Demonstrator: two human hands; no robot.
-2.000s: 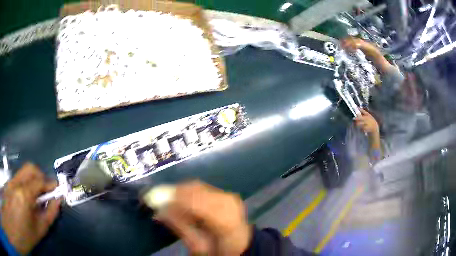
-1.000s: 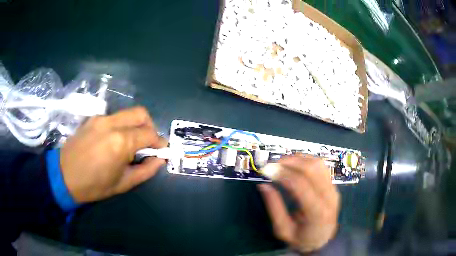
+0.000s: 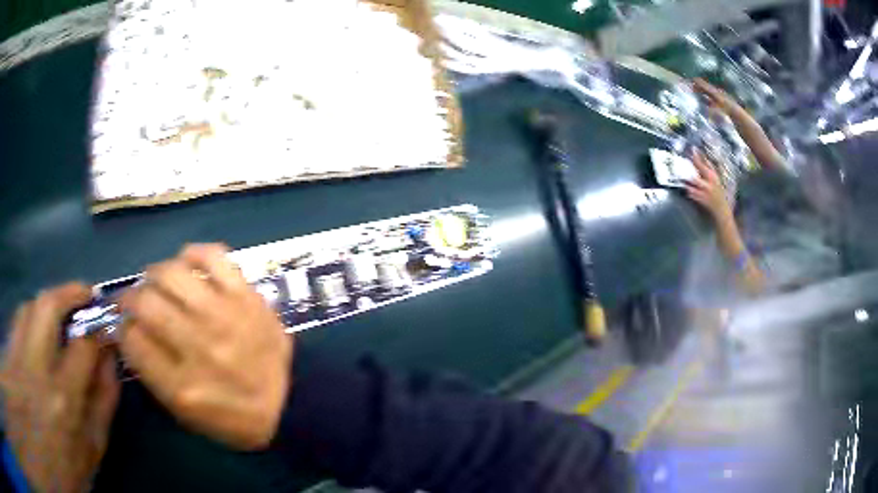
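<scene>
The long white-edged power strip housing [image 3: 361, 274] lies open on the dark green bench, tilted up to the right, with socket modules along it and a yellow part at its right end. My left hand [image 3: 58, 385] is at the housing's left end, its fingers closed around the white cord end [image 3: 93, 321]. My right hand [image 3: 207, 342] lies over the left part of the housing, fingertips down beside the left hand. It covers the wires. Whether a small clip is between its fingers is hidden.
A shallow cardboard box [image 3: 279, 91] full of white clips lies behind the housing. A dark stick-like tool with a tan end [image 3: 573, 231] lies to the right. Clear plastic bags [image 3: 539, 67] lie at the back. Another person's hands [image 3: 710, 188] hold a white part at the right.
My right hand has moved left from the middle of the housing to its cord end, beside my left hand. The view has swung right, bringing another person back into sight.
</scene>
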